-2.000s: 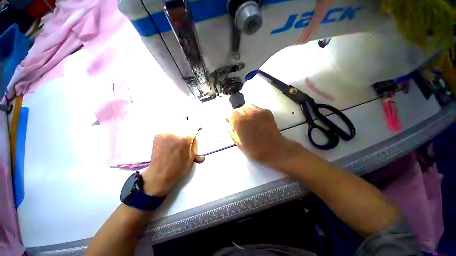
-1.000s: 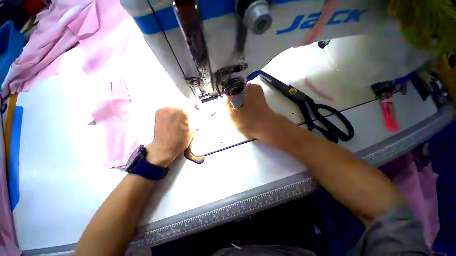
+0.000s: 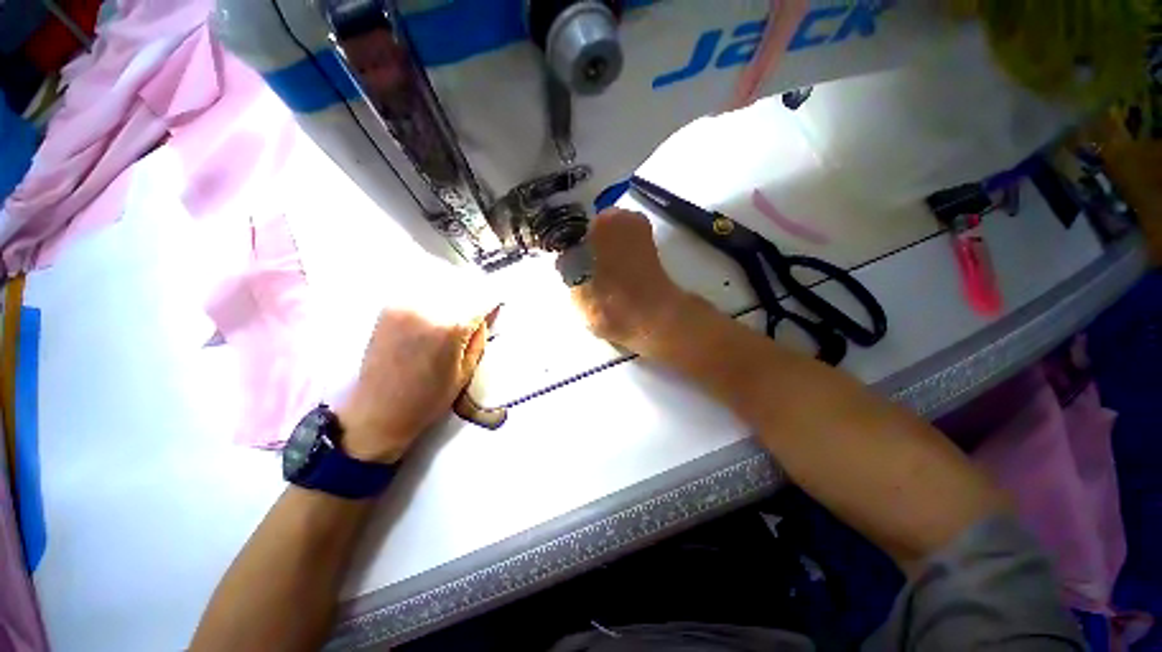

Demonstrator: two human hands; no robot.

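A pink garment panel (image 3: 270, 344) lies left of the needle, washed out to white under the lamp. My left hand (image 3: 414, 369), with a dark watch on the wrist, pinches a small edge of cloth between thumb and fingertips, left of and below the presser foot (image 3: 503, 259). My right hand (image 3: 621, 283) is curled beside the presser foot, at its right; its fingertips are lost in glare, so what it holds cannot be told. A small curved brownish piece (image 3: 480, 410) lies at the left end of the dark line in the table.
The white sewing machine head (image 3: 663, 108) stands over the table. Black shears (image 3: 765, 265) lie right of my right hand. A small red-pink tool (image 3: 975, 261) lies at the right. Pink cloth (image 3: 96, 140) is heaped at the back left. More pink cloth (image 3: 1051, 478) hangs at the lower right.
The view has shifted a little. My left hand has moved slightly down from the needle, and a pinched edge now shows at its fingertips. My right hand stays beside the presser foot.
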